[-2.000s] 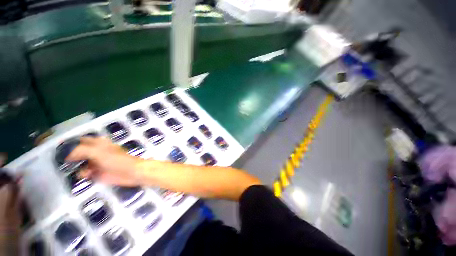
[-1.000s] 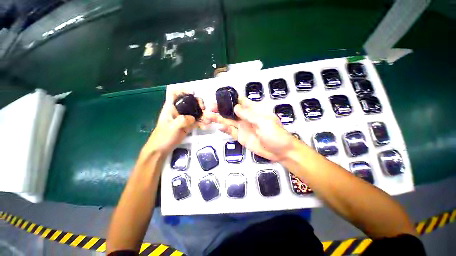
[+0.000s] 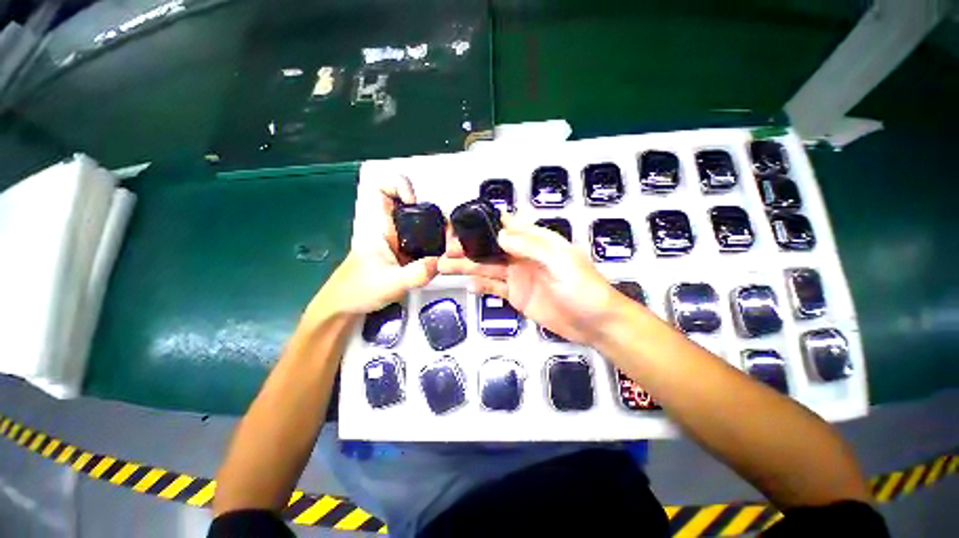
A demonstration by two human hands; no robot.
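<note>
My left hand (image 3: 368,275) holds a black rounded-square watch head (image 3: 421,229) above the left part of the white foam tray (image 3: 505,428). My right hand (image 3: 542,275) holds a second watch head (image 3: 476,228), tilted, close beside the first. Both faces look dark. The tray holds rows of watch heads, such as one at the front (image 3: 570,381). One near the front edge (image 3: 637,393) shows a lit screen with red and white marks, partly hidden by my right forearm. Other watch heads are partly hidden under my hands.
The tray lies on a green bench surface (image 3: 221,305). A thick stack of white sheets (image 3: 53,268) stands at the left. A white strip (image 3: 526,135) is at the tray's far edge. A grey-white post (image 3: 868,63) stands at the far right. Yellow-and-black floor tape (image 3: 137,476) runs below.
Since one second ago, the left watch head has turned its dark face more towards me and moved slightly right. Two seconds ago my right hand was reaching into the tray.
</note>
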